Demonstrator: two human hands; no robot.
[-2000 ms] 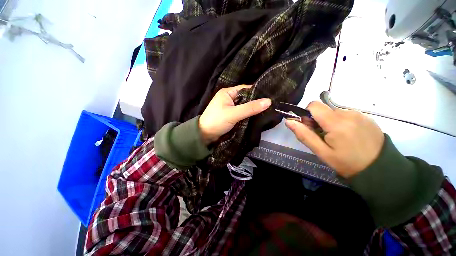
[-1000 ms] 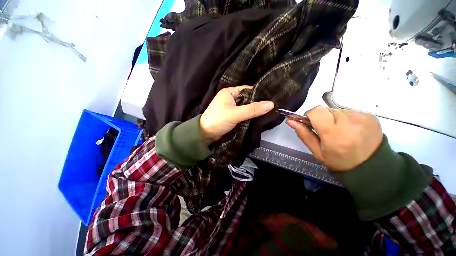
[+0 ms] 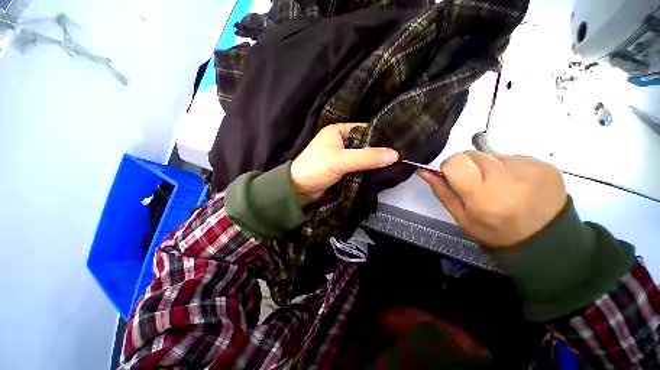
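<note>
The plaid shell fabric with its dark lining lies bunched on the white table and hangs over its front edge. My left hand pinches the garment edge between thumb and fingers. My right hand is closed around a small slim tool, likely thread snips, mostly hidden in the fingers. Its thin tip points at my left thumb, close to the garment edge. Whether the tip touches cloth or thread cannot be told.
The sewing machine head stands at the upper right. A ruler scale runs along the table's front edge. A blue bin with dark cloth inside is at the left. A white strip hangs below the garment.
My right hand has closed further around the tool, so less of its dark blades shows than two seconds ago. My left hand keeps its pinch, with hardly any movement.
</note>
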